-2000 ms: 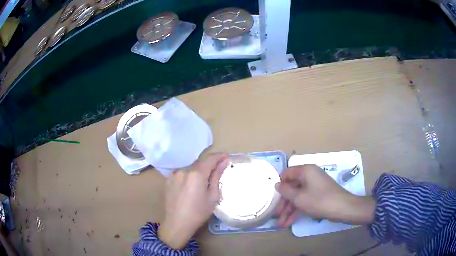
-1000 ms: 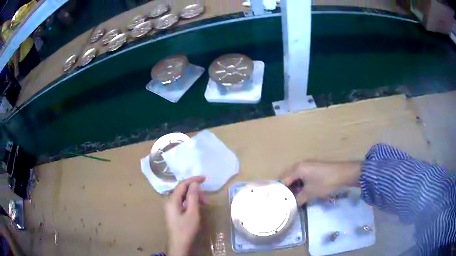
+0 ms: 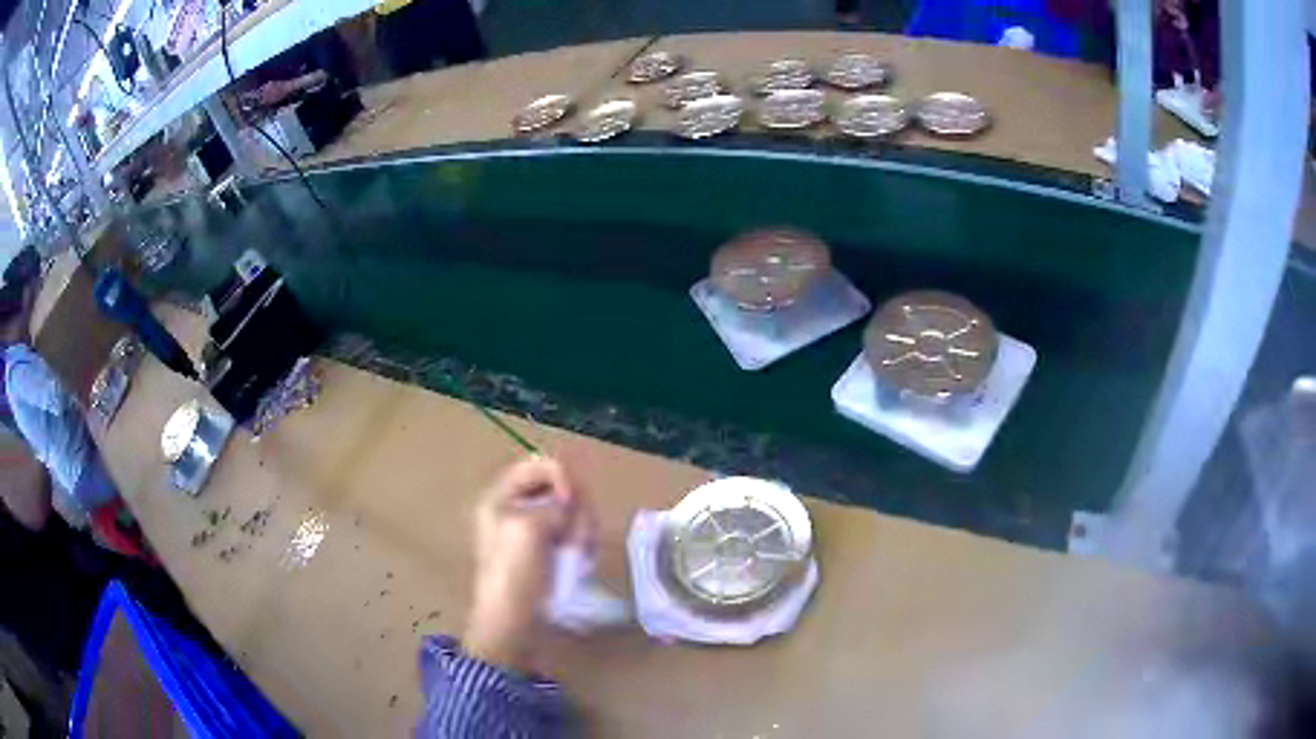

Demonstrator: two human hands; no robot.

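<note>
My left hand (image 3: 527,556), in a striped sleeve, is closed around a crumpled piece of thin white wrap (image 3: 585,595) that hangs below the fingers. To its right a round metallic housing (image 3: 739,546) lies spoked face up on white wrap (image 3: 661,595) on the bench. My hand does not touch the housing. My right hand is out of the picture. The lower right is blurred.
Two plate-and-housing assemblies (image 3: 772,289) (image 3: 935,350) stand on the green belt (image 3: 505,274). A white post (image 3: 1205,332) rises at right. More housings (image 3: 794,108) lie across the belt. A blue crate (image 3: 173,671) and a person's sleeve (image 3: 51,419) are at left.
The view has turned left. My left hand has taken the wrap off the housing, whose spoked face is now uncovered. My right hand and the plates in front of me have left the picture.
</note>
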